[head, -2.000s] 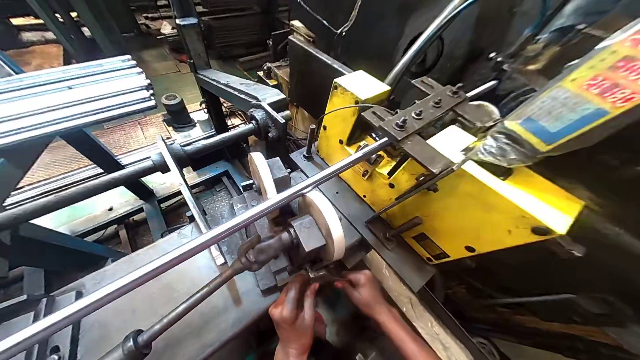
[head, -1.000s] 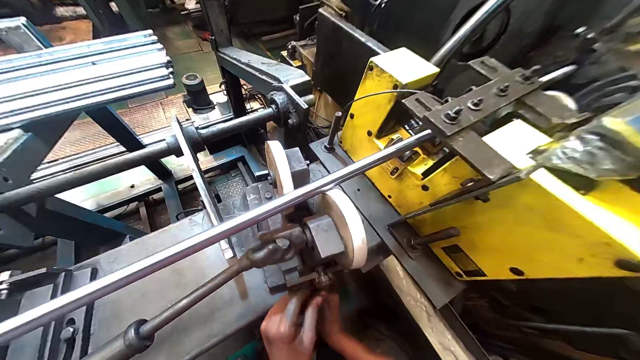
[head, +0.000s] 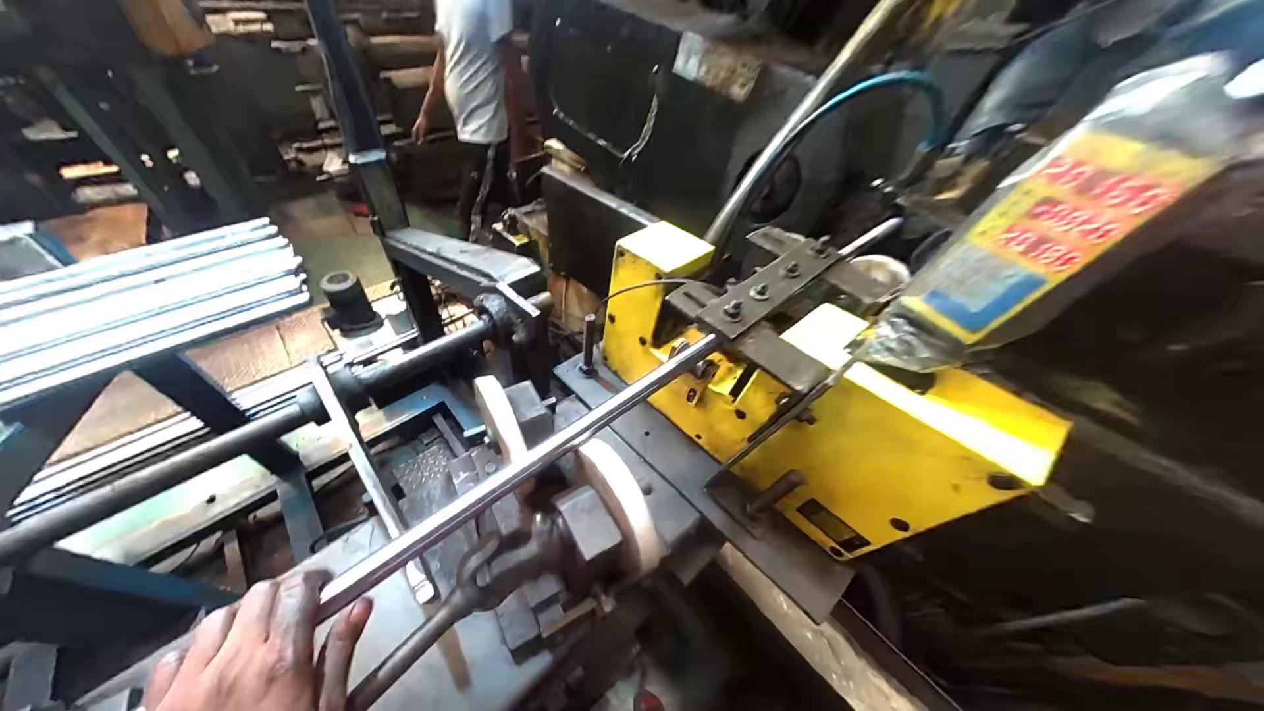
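At the lower left, my left hand [head: 252,647] grips a bright metal bar [head: 513,474], its fingers over the top and the thumb on the near side. The bar slopes up to the right, across two pale wheels; the nearer wheel [head: 627,504] sits beside a dark hub. Its far part passes under a bolted dark plate [head: 770,286] on a yellow machine housing [head: 869,454]. My right hand is not in view.
A jointed drive shaft [head: 425,632] runs below the bar. Several bright bars [head: 148,306] lie on a rack at the left. A plastic-wrapped panel [head: 1066,207] bearing writing overhangs the housing. A person [head: 476,74] stands beyond the machine.
My left hand is now on the bar at the lower left; earlier both hands were together below the nearer wheel. My right hand has left the view. A person has come into view at the back.
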